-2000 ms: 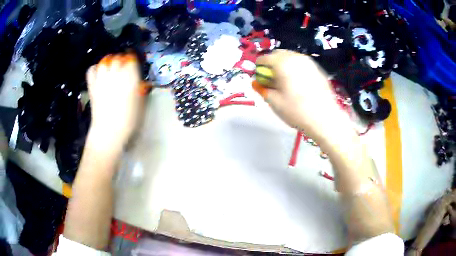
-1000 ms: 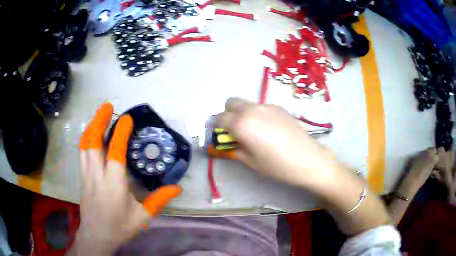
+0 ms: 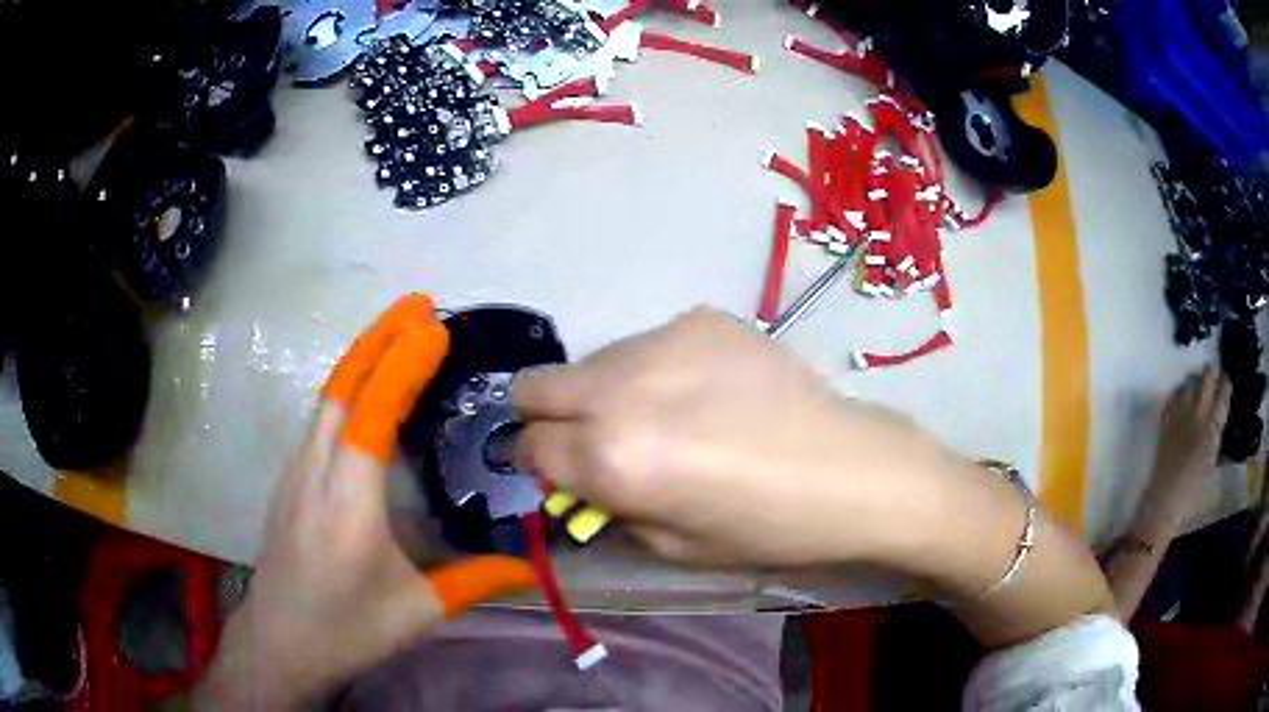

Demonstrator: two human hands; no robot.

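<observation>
My left hand point(image 3: 369, 445), with orange finger cots, holds a black plastic housing point(image 3: 508, 328) near the table's front edge. A silver LED ring board point(image 3: 466, 452) with a notched edge lies over the open housing. A red connector cable point(image 3: 554, 591) hangs from the board towards me, its white plug past the table edge. My right hand point(image 3: 668, 431) reaches over the housing, its fingertips at the board. A yellow-and-black screwdriver handle point(image 3: 576, 516) shows under its curled fingers; the shaft is hidden.
A pile of red cables point(image 3: 877, 195) lies right of centre, with a thin metal tool point(image 3: 814, 295) beside it. Black LED boards point(image 3: 418, 125) lie at the back left. Black housings point(image 3: 84, 362) line the left. Another person's hand point(image 3: 1183, 445) rests at the right.
My right hand has moved left onto the housing. A silver board with its red cable now covers part of the lens ring seen before. The cable that lay on the table has left its place.
</observation>
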